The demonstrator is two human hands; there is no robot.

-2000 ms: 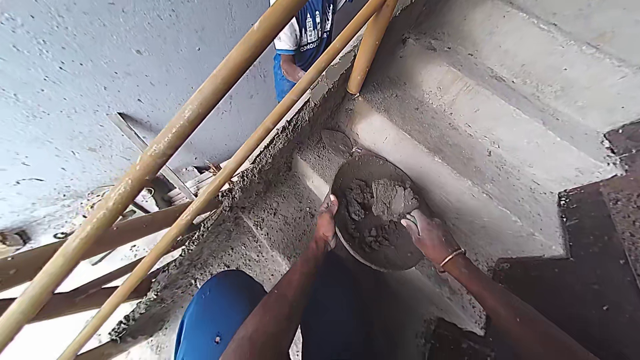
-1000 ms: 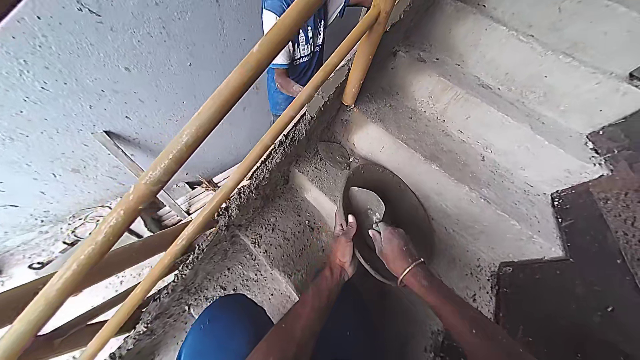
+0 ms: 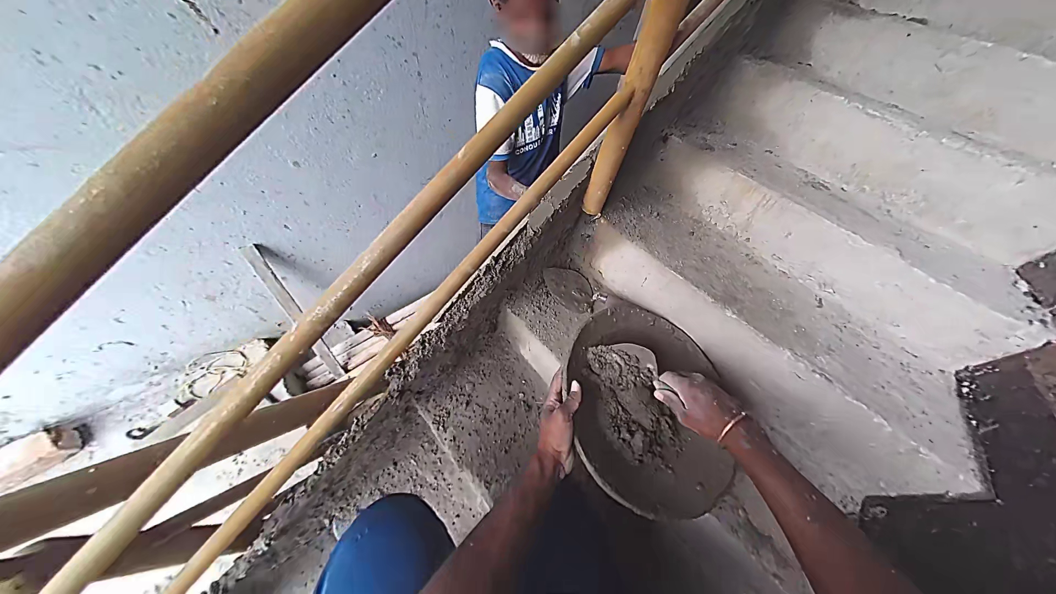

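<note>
A round, shallow pan coated in grey cement rests on the stairs in front of me, tilted. My left hand grips its left rim, thumb over the edge. Inside the pan my right hand is closed on a trowel, whose handle my fingers mostly hide. The trowel's blade shows at the upper part of the pan, beside a heap of wet mortar that partly covers it. A thin bracelet circles my right wrist.
Yellow metal railings run diagonally at the left, joined to a post. Beyond them stands a person in a blue and white shirt. Concrete steps rise at the right. Wooden boards lie below, near the speckled wall.
The trowel blade, held upright and bare a second ago, now lies low in the pan among mortar. My left hand stays at the rim. More of the person beyond the railing shows.
</note>
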